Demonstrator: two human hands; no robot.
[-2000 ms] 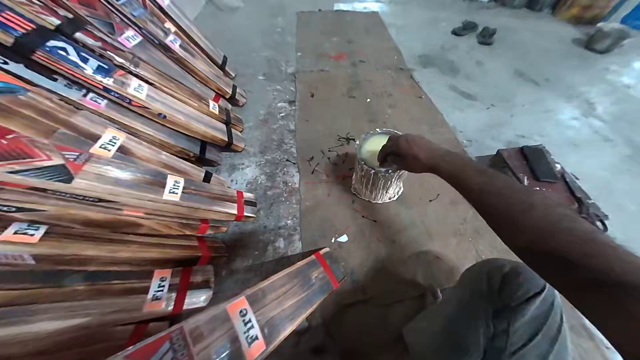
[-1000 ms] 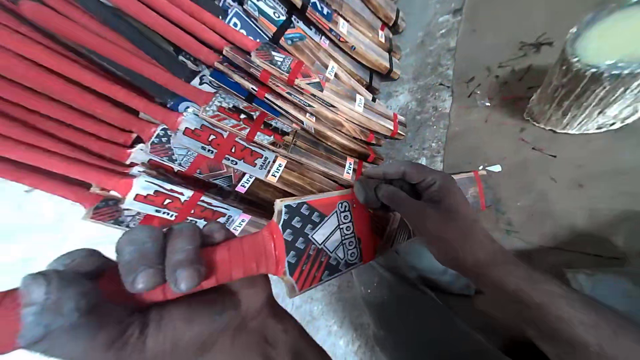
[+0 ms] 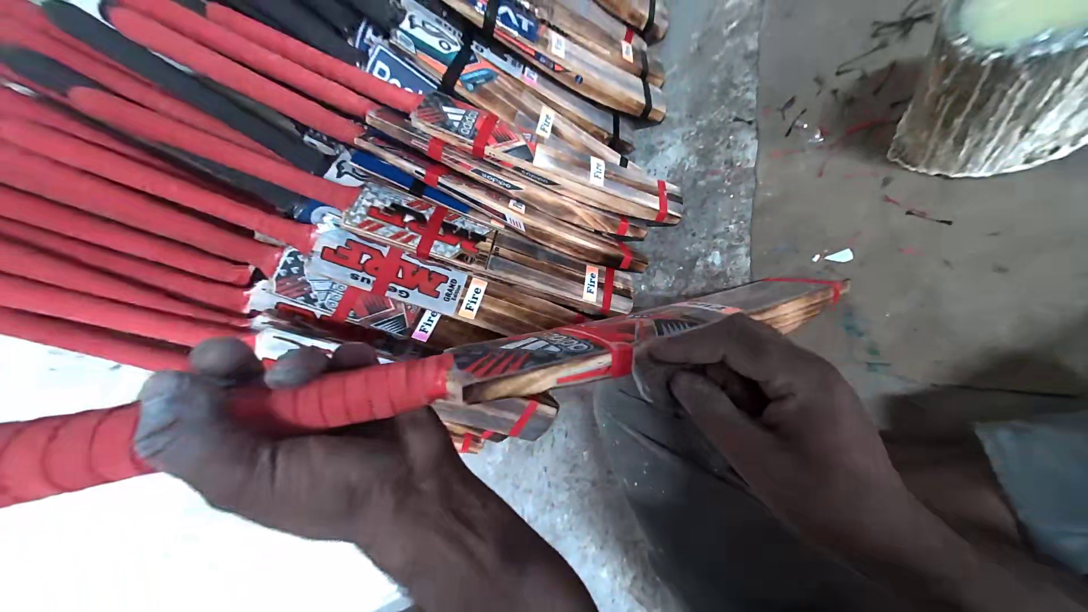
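My left hand (image 3: 297,433) is wrapped around the red-taped handle of a wooden cricket bat (image 3: 544,357), which points right and slightly up. A red band crosses the blade below its shoulder, and another circles the toe. The blade is turned so that its edge shows. My right hand (image 3: 748,391) is at that blade, fingers curled, thumb and fingertips beside the red band; whether they pinch the band or the edge is hidden.
Rows of cricket bats (image 3: 476,297) with red and dark handles lie at the left and behind the held bat. A foil-wrapped container (image 3: 994,102) of pale paste stands at upper right on a brown floor sheet (image 3: 816,204) with scattered scraps.
Two seconds ago my right hand was at the container. One second ago the held bat showed its decorated face; now it is rolled to show its edge, and my right hand sits beside the band.
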